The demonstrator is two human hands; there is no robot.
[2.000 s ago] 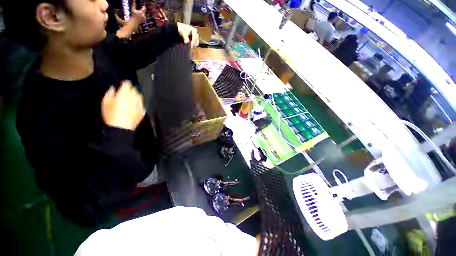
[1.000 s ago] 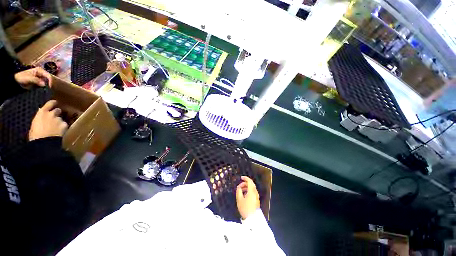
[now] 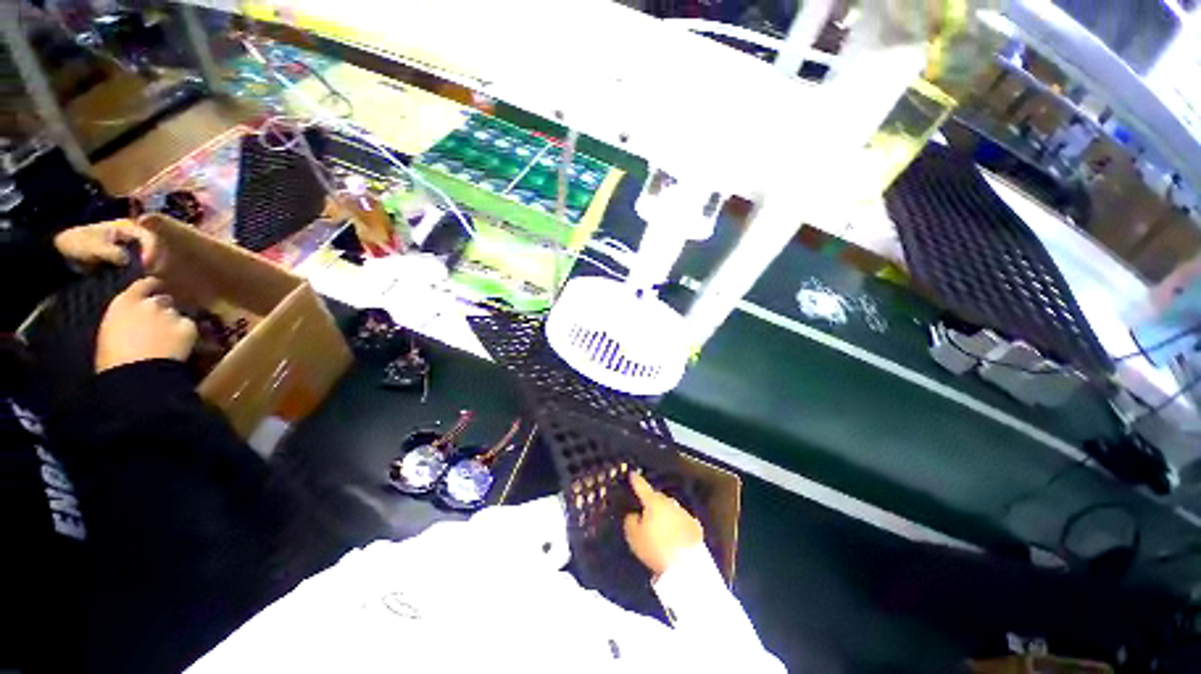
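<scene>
A black perforated sheet (image 3: 593, 454) slants down past the fan into an open brown carton (image 3: 719, 516) in front of me. My right hand (image 3: 665, 529) is on the sheet's right side, index finger stretched along it and the other fingers curled at it. My left hand is not visible; a white sleeve reaches the sheet's left edge, and the sheet may hide the hand. Two round black and silver units (image 3: 445, 474) with reddish leads lie on the bench left of the carton. The carton's inside is mostly covered by the sheet.
A white desk fan (image 3: 616, 336) hangs close above the sheet. At left, a person's hands (image 3: 142, 324) hold another black sheet at a brown carton (image 3: 283, 356). Green circuit boards (image 3: 507, 165) lie at the back. Another perforated sheet (image 3: 988, 250) hangs over the shelf at right.
The view has swung right and down since the first frame, bringing my right hand and carton into view. Since the second frame, my index finger has straightened on the sheet.
</scene>
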